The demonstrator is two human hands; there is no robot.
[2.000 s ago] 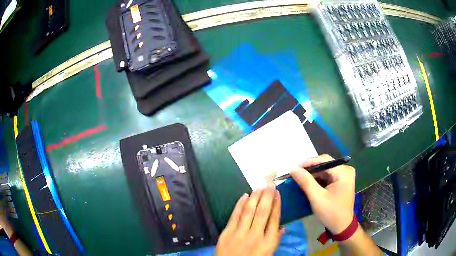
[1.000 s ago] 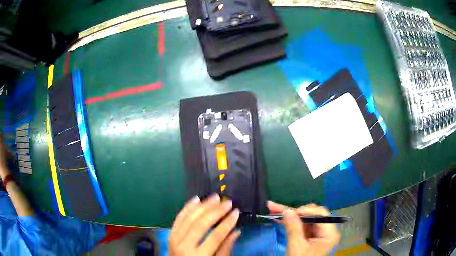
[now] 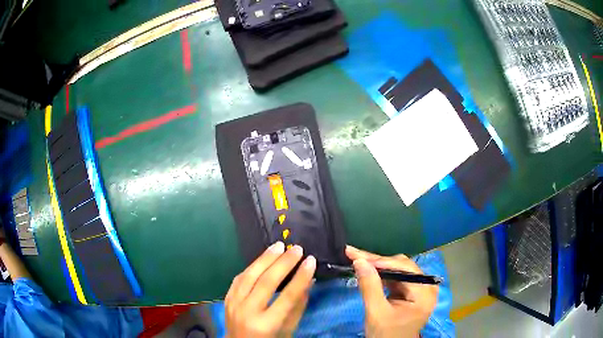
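Note:
The black phone frame (image 3: 285, 191) lies on a dark foam pad (image 3: 231, 152) in front of me. It shows an orange strip, small orange patches and two pale angled strips. My left hand (image 3: 272, 294) rests its fingertips on the phone's lower end, which it partly hides. My right hand (image 3: 395, 297) holds thin black tweezers (image 3: 403, 276), their tip pointing left at the phone's lower end. I cannot tell whether anything is at the tip. The white adhesive sheet (image 3: 423, 148) lies to the right on black pieces.
Stacked foam pads (image 3: 291, 56) with a phone frame stand beyond. A clear component tray (image 3: 545, 79) is at the far right. Blue film (image 3: 403, 39) is under the sheet. Black strips (image 3: 79, 191) line the left. Another person's blue sleeve (image 3: 46, 310) is at lower left.
From two seconds ago, both hands have moved from the white sheet to the phone's lower end. Since one second ago, the view has shifted slightly and the hands stay at the phone.

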